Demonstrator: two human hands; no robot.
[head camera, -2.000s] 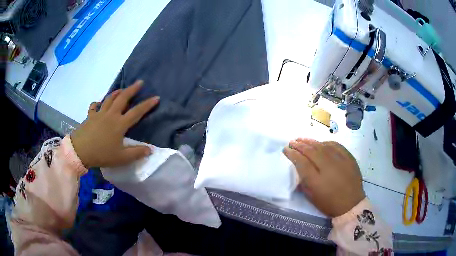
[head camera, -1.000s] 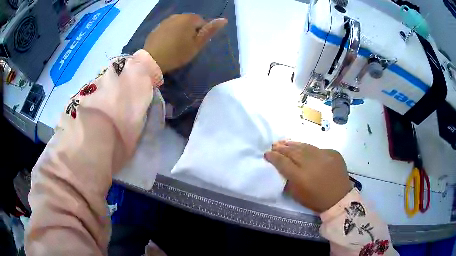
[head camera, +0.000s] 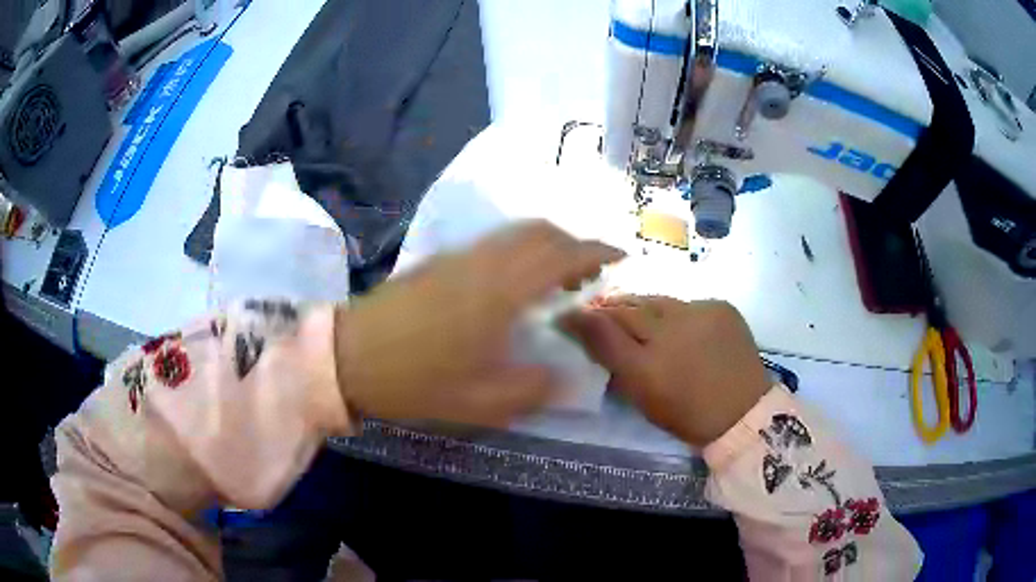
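Observation:
A white cloth (head camera: 454, 210) lies left of the sewing machine's needle area, partly hidden under my hands. My left hand (head camera: 477, 318) is blurred and lies over the cloth, its fingertips close to my right hand. My right hand (head camera: 670, 358) pinches the cloth near its right edge, where a fold stands up. A dark grey garment panel (head camera: 375, 102) lies behind and to the left. Another white cloth piece (head camera: 278, 239) lies at the panel's near left. The machine head (head camera: 773, 85) stands at the right, its presser foot (head camera: 653, 171) brightly lit.
A yellowish plate (head camera: 663, 230) sits in the machine bed. Yellow and red scissors (head camera: 932, 381) and a dark flat case with a red edge (head camera: 880, 256) lie at the right. A blue JACK label (head camera: 159, 136) is at the left. A measuring tape (head camera: 523, 460) runs along the front edge.
My left hand has come from the grey panel down and right to the white cloth beside my right hand. The left white piece now lies spread on the panel's side. The view has shifted right.

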